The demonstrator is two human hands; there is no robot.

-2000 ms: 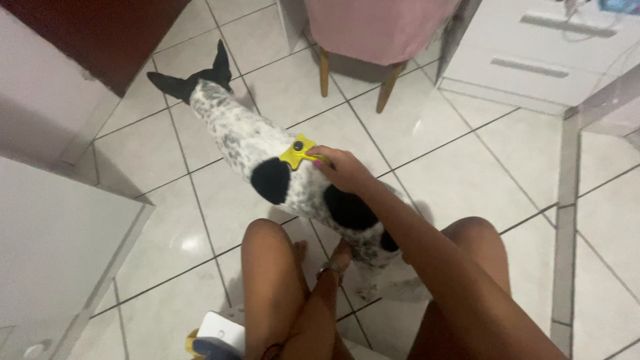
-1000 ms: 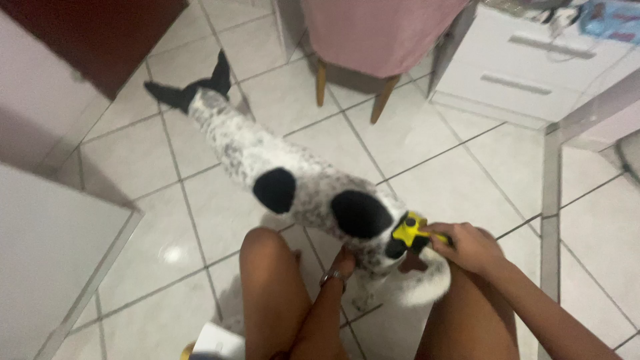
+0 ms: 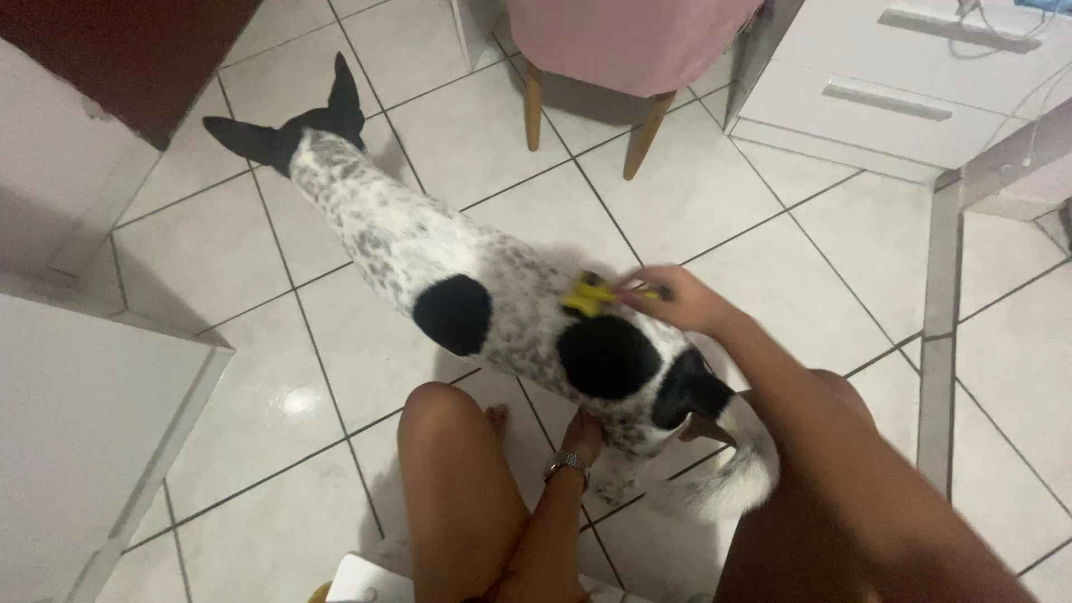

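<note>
A white, grey-speckled dog [image 3: 410,226] with a black head and large black patches stands on the tiled floor, its head at the upper left and its white-tipped tail at the lower right. My right hand [image 3: 674,297] grips the handle of a yellow pet grooming brush [image 3: 590,295], slightly blurred, whose head rests on the dog's back just above the middle black patch. Between my knees, my left hand [image 3: 586,435], with a metal watch [image 3: 567,466] at the wrist, reaches to the dog's flank near a hind leg; its fingers are mostly hidden under the body.
A pink-covered chair [image 3: 628,42] with wooden legs stands beyond the dog. White drawers [image 3: 879,84] are at the upper right, with a pale cable hanging over them. At the left is a white panel [image 3: 92,419]. A white object [image 3: 368,578] lies low beside my left leg.
My right hand with the yellow brush has moved from the dog's mid back to near the tail, then part of the way forward again. My left hand remains at the dog's flank.
</note>
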